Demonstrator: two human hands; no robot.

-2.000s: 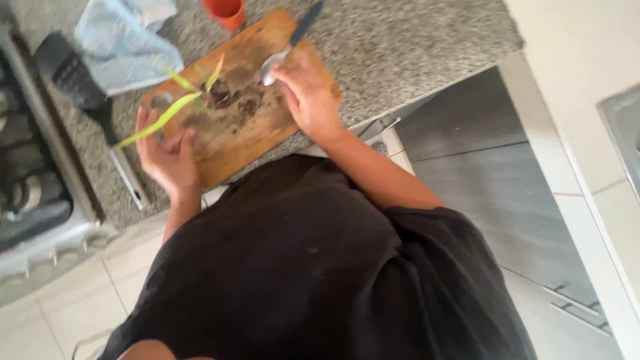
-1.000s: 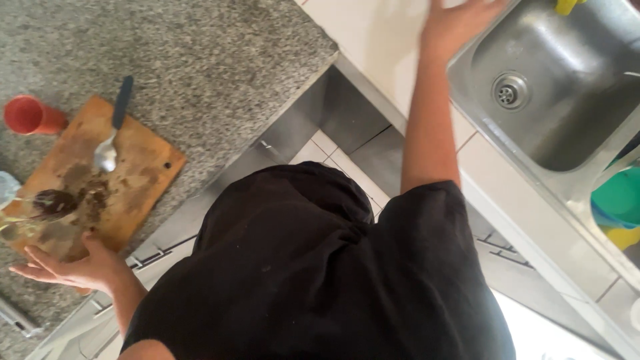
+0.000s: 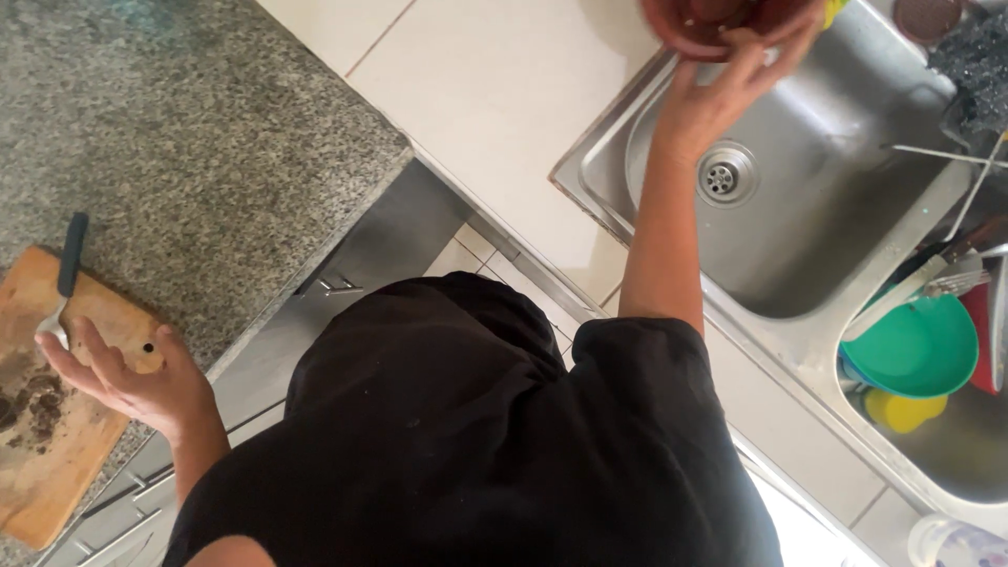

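At the top right, my right hand (image 3: 720, 98) grips the rim of a reddish-brown bowl (image 3: 693, 43), partly cut off by the frame's upper edge, over the corner of the steel sink (image 3: 795, 228). On the left, my left hand (image 3: 138, 378) hovers over a wooden cutting board (image 3: 98, 429) with its fingers spread and nothing held. A spoon with a dark handle (image 3: 72, 256) lies on the board's edge, its metal bowl partly behind my fingertips. Dark soil-like crumbs (image 3: 39, 409) are scattered on the board.
A speckled granite counter (image 3: 197, 142) surrounds the board. White tiles (image 3: 488, 102) lie between it and the sink. The second basin holds a green bowl (image 3: 917, 346), a yellow item (image 3: 906, 409) and a fork (image 3: 957, 282). A patterned cup (image 3: 957, 543) stands at the bottom right.
My right hand, at the spoon two seconds ago and empty near the sink one second ago, now grips the reddish-brown bowl. The view has swung right, toward the sink.
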